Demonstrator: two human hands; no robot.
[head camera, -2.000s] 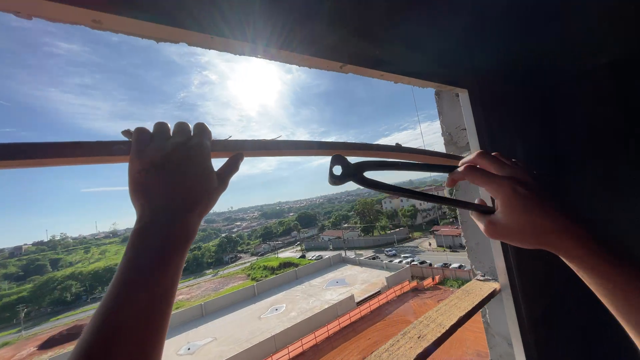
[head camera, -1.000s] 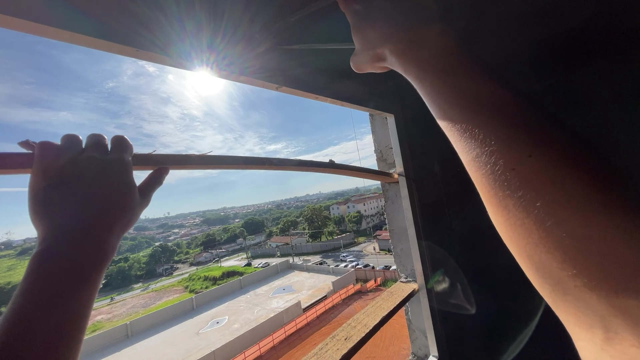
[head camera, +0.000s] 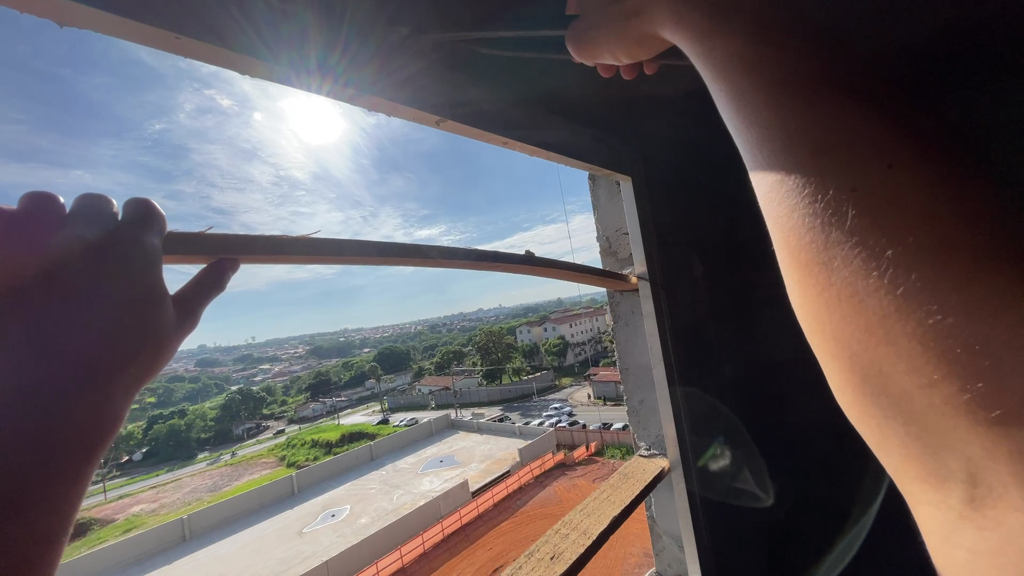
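Observation:
My left hand is wrapped around a bowed wooden strip that spans the window opening, its thumb below the wood. The strip's far end meets the right side of the window frame. High at the top right, my right hand is curled, fingers bent, against the dark background. Thin dark bars, which look like the handles of the pincers, run to it; their head cannot be made out in the shadow. My right forearm crosses the right side of the view.
A rough wooden board crosses the lower part of the opening. Broken concrete edges the frame's right side. Far below outside lie a walled concrete slab, orange fencing, red soil, parked cars and buildings.
My right hand has moved up from beside the strip's right end, where it held the pincers two seconds ago. My left hand stays on the strip. The view has turned somewhat.

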